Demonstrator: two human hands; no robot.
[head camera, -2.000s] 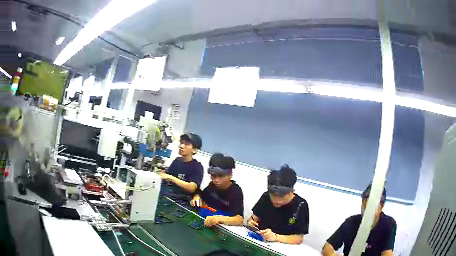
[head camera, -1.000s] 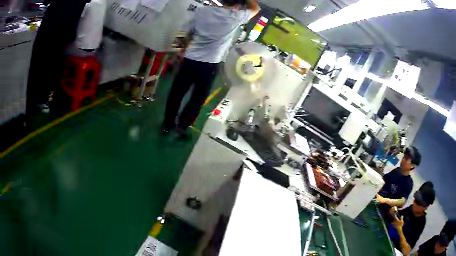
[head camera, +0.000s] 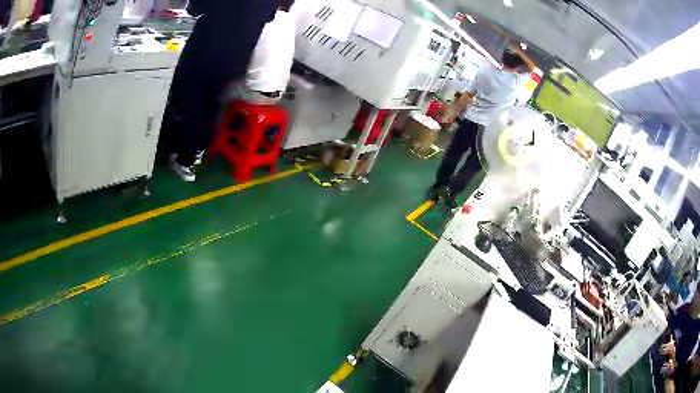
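Neither of my hands is in the picture. Nearest in front of me is a white worktop (head camera: 503, 349) at the lower right, cut off by the bottom edge. Beyond it stands a light grey machine cabinet (head camera: 430, 307) with a round fan vent low on its side. A large reel with a yellow centre (head camera: 516, 143) is on the machine. A black keyboard-like item (head camera: 522, 261) lies on the machine's top. I cannot make out any phone part.
Green floor (head camera: 253, 284) with yellow lines fills the left and middle. A red stool (head camera: 253, 138) holds a seated person, with a dark-clothed person beside it. A person in a light shirt (head camera: 491, 96) stands beyond the reel. A white cabinet (head camera: 104, 130) is at left.
My view has swung left, away from the seated workers and the belt, and shows more floor and the left cabinets. The worktop and machine have shifted right in view.
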